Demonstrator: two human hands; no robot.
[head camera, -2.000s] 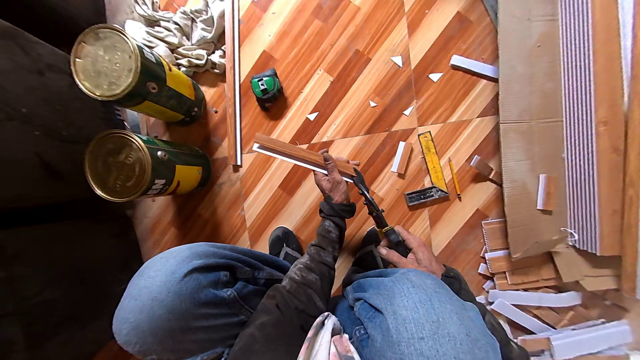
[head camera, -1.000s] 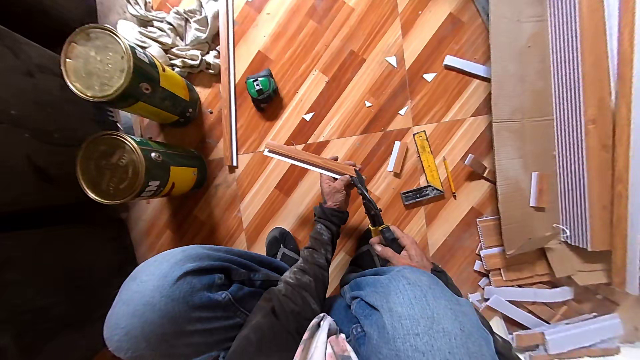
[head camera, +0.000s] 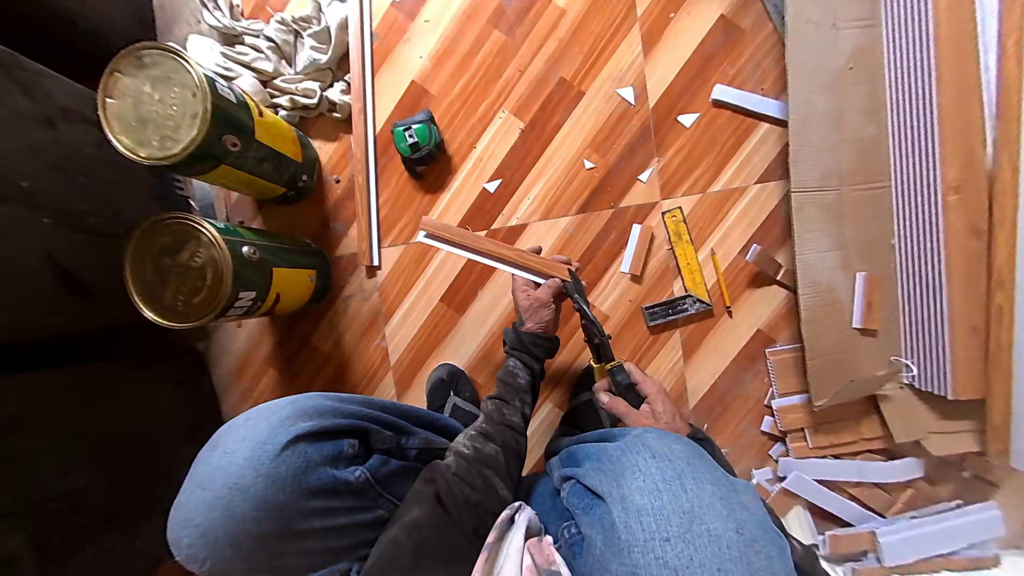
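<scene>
My left hand (head camera: 541, 302) holds a short wood-look skirting strip (head camera: 488, 246) with a white edge, near the strip's right end. My right hand (head camera: 652, 404) is closed round the black and yellow handles of a dark snips-like cutting tool (head camera: 590, 326). The tool's jaws meet the strip's right end, just beside my left fingers; whether they are fully closed on it I cannot tell. Right of the tool, a yellow try square (head camera: 686, 252) with a dark stock lies on the floor beside a pencil (head camera: 722, 282) and a short offcut (head camera: 637, 249).
Two metal cans (head camera: 276, 152) (head camera: 280, 272) stand at left, near a crumpled cloth (head camera: 300, 48) and a long strip (head camera: 365, 136). A green tape measure (head camera: 417, 140) and small white triangular scraps (head camera: 626, 95) lie ahead. Cardboard (head camera: 840, 160), long panels (head camera: 960, 200) and piled offcuts (head camera: 940, 532) occupy the right.
</scene>
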